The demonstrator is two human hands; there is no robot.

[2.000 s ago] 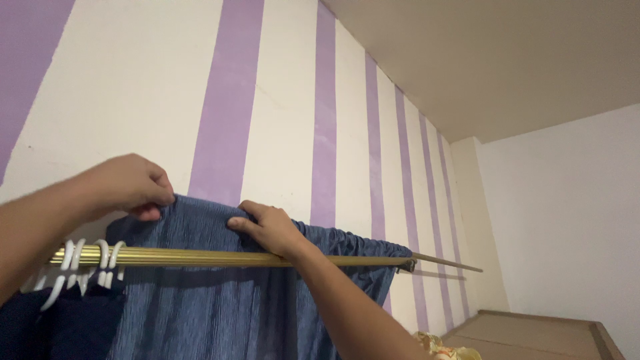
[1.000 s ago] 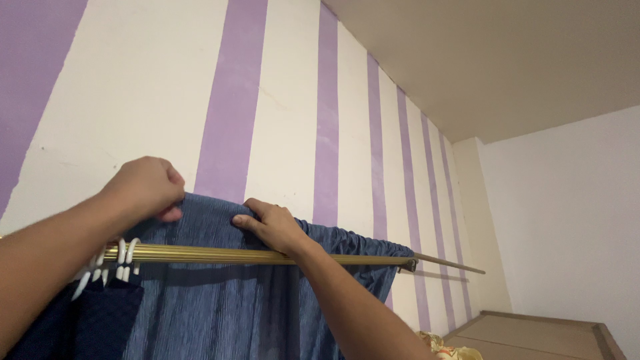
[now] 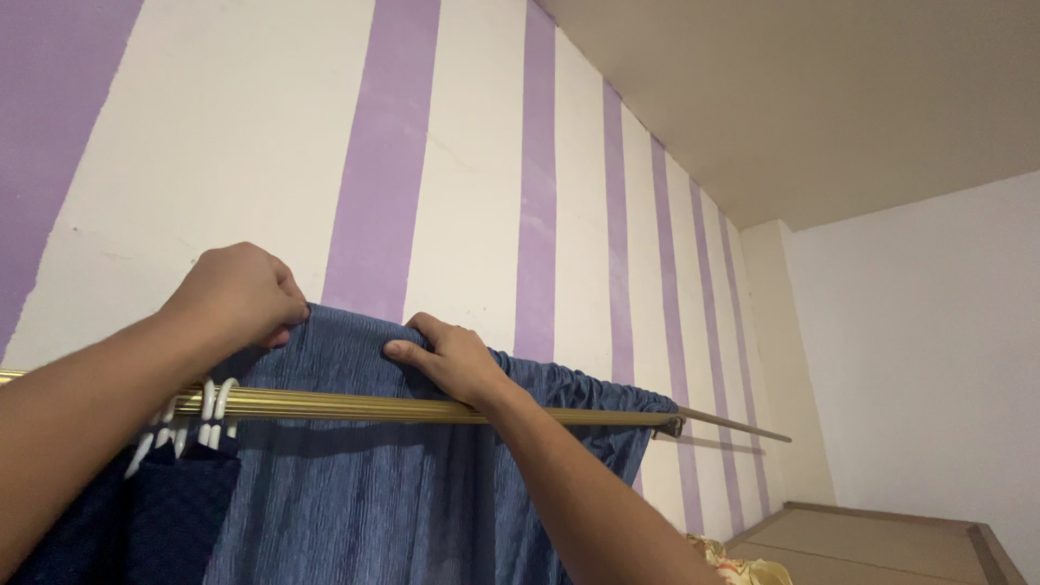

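A blue crinkled curtain (image 3: 366, 479) hangs behind a gold ribbed curtain rod (image 3: 349, 405), its top bunched along a thinner rear rod (image 3: 735, 425) at the right. My left hand (image 3: 244, 296) pinches the curtain's top edge at its left end. To the right, my right hand (image 3: 447, 353) grips the same top edge, thumb on the near side and fingers partly hidden behind the cloth. Several white curtain rings (image 3: 213, 410) hang on the gold rod below my left hand, carrying a dark navy curtain (image 3: 183, 504).
A rod bracket (image 3: 670, 424) holds the gold rod's right end near the purple-and-white striped wall (image 3: 471, 162). At the lower right are a brown panelled surface (image 3: 877, 540) and a yellowish patterned cloth (image 3: 751, 570). The ceiling (image 3: 812, 97) slopes across the upper right.
The navy curtain and its rings sit farther right along the gold rod than in the earliest frame. My right hand keeps its place on the blue curtain's top edge.
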